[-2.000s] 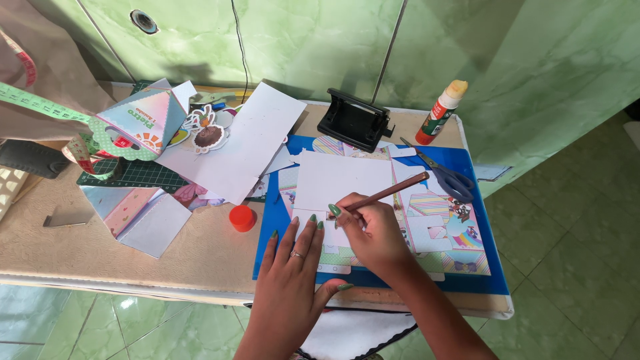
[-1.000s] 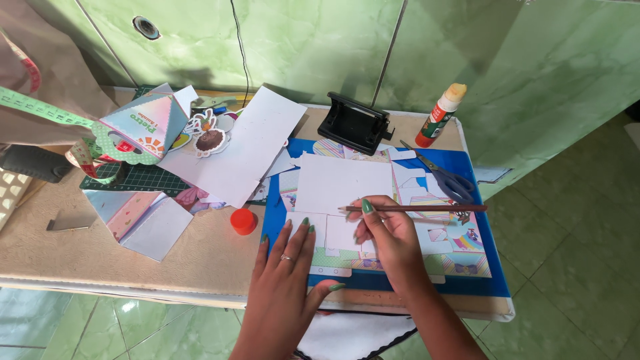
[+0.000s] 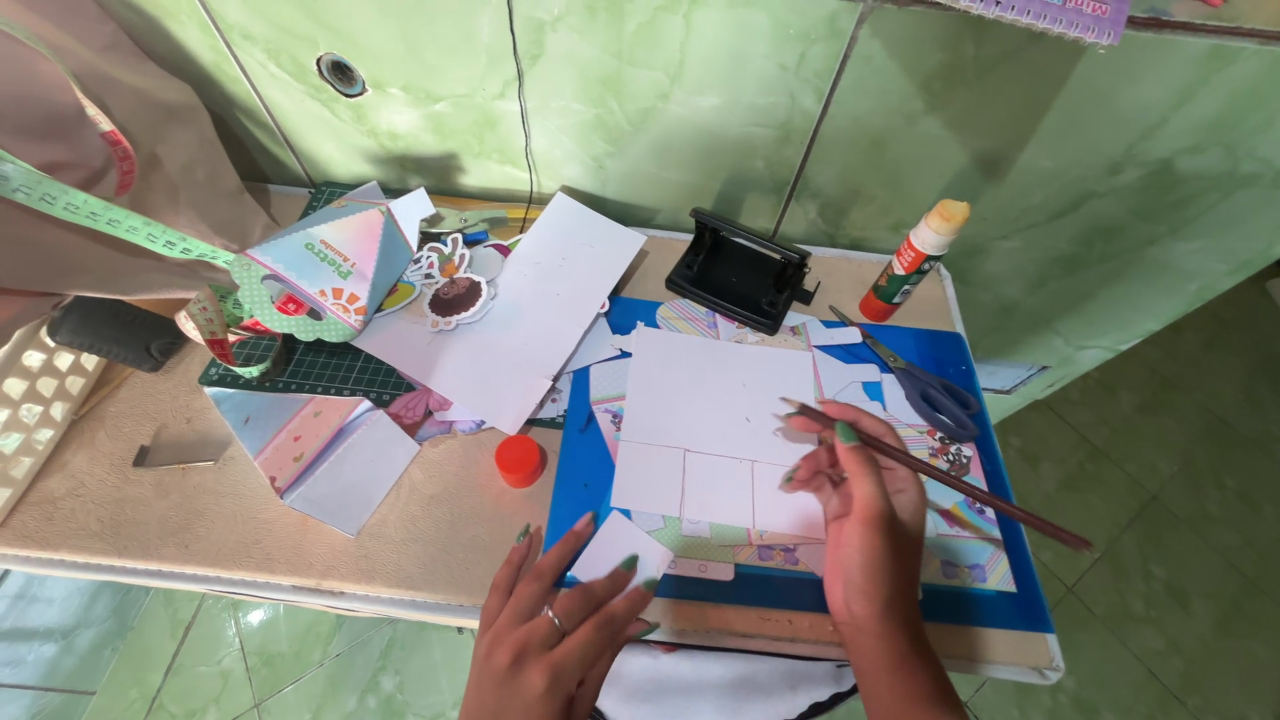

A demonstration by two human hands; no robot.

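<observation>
My right hand (image 3: 860,490) holds a brown pencil (image 3: 960,485) between thumb and fingers, its tip above a white sheet of paper (image 3: 720,390). Pencil lines mark off several boxes along the sheet's lower part. My left hand (image 3: 570,620) is at the near left of the sheet, fingers spread, beside a small white paper square (image 3: 622,552) that its fingertips overlap; whether they grip it I cannot tell. Printed paper cutouts (image 3: 965,565) lie under and around the sheet on a blue mat (image 3: 590,450). Scissors (image 3: 925,395) with dark blue handles rest at its right.
An open glue stick (image 3: 912,262) stands at the back right, near a black hole punch (image 3: 740,270). Left of the mat are a red cap (image 3: 519,460), a large white paper (image 3: 540,310), a folded paper box (image 3: 335,265), a green cutting mat (image 3: 300,365) and a measuring tape (image 3: 110,220).
My left hand has moved off the large sheet toward the near left, and the small white square now lies by its fingers. My right hand has lifted with the pencil, uncovering drawn lines.
</observation>
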